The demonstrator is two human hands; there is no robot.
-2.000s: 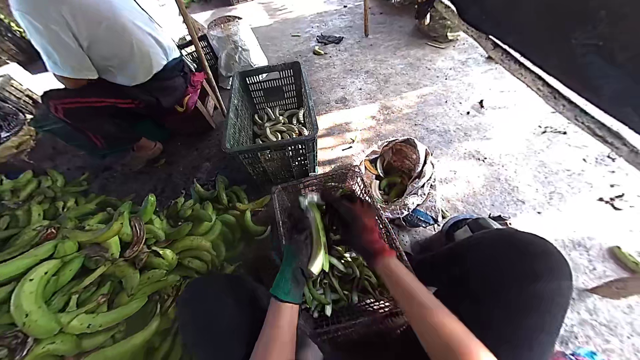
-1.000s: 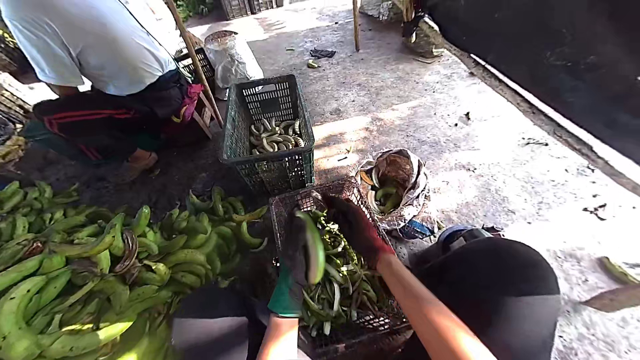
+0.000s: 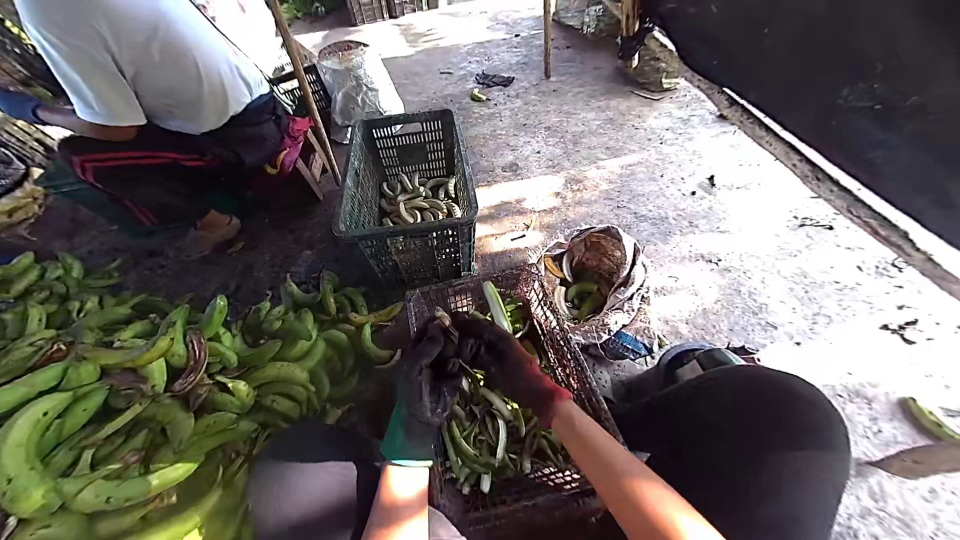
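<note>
My left hand [image 3: 431, 375], in a dark glove with a green cuff, is curled around a plantain [image 3: 444, 321], of which only the tip shows. Close against it is my right hand [image 3: 506, 364], in a dark glove with a red cuff; its fingers are bent, and what they hold is hidden. A pale green strip of peel [image 3: 496, 306] stands up just beyond the right hand. Both hands are over a plastic crate [image 3: 559, 330] of green plantain peels [image 3: 491, 435].
Green plantains [image 3: 277, 375] are heaped on the left. Ahead stands a green crate [image 3: 405, 234] of peeled plantains [image 3: 420, 201]; right of it, an open sack [image 3: 634, 281] holds some green pieces. A person [image 3: 150, 82] sits at upper left, near a wooden pole [image 3: 304, 90].
The long plantain that stood up in my left hand is no longer visible there; only a tip shows. My right hand has moved lower and closer to the left one.
</note>
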